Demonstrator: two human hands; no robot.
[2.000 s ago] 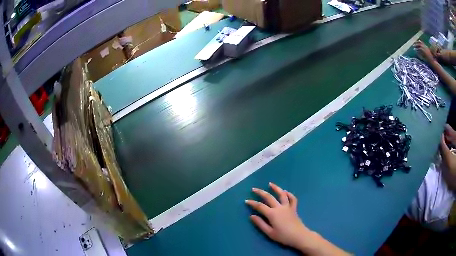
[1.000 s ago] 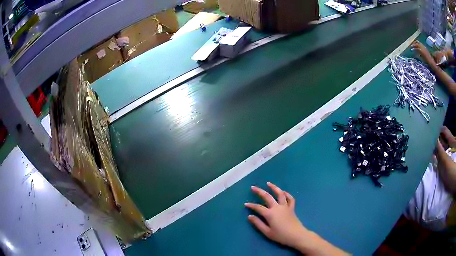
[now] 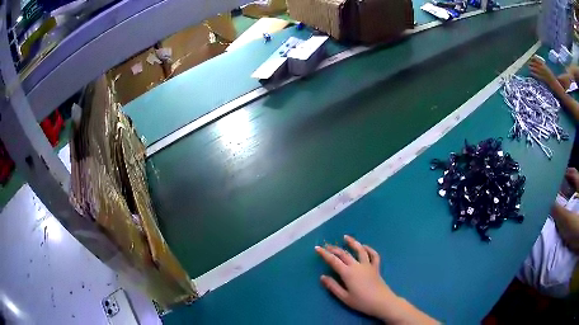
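My right hand [image 3: 360, 279] is palm down over the teal bench [image 3: 406, 241], fingers spread, holding nothing. Whether it touches the surface I cannot tell. My left hand is not in view. A loose pile of black short cables or adapters [image 3: 484, 187] with small white or silver bits lies on the bench, up and right of my hand and apart from it. A tangle of white cables [image 3: 533, 113] lies beyond it.
Dark green conveyor belt [image 3: 305, 139] with pale rails beyond the bench; white boxes [image 3: 307, 56] and a brown carton [image 3: 374, 20] on its far side. Flattened cardboard [image 3: 120, 190] by the post, left. Smartphone [image 3: 119, 308] on the white table [image 3: 38, 254]. Another person's hands and arms at right.
My right hand stays in nearly the same place, its fingers slightly repositioned. The whole view has shifted a little. The cable piles lie as before.
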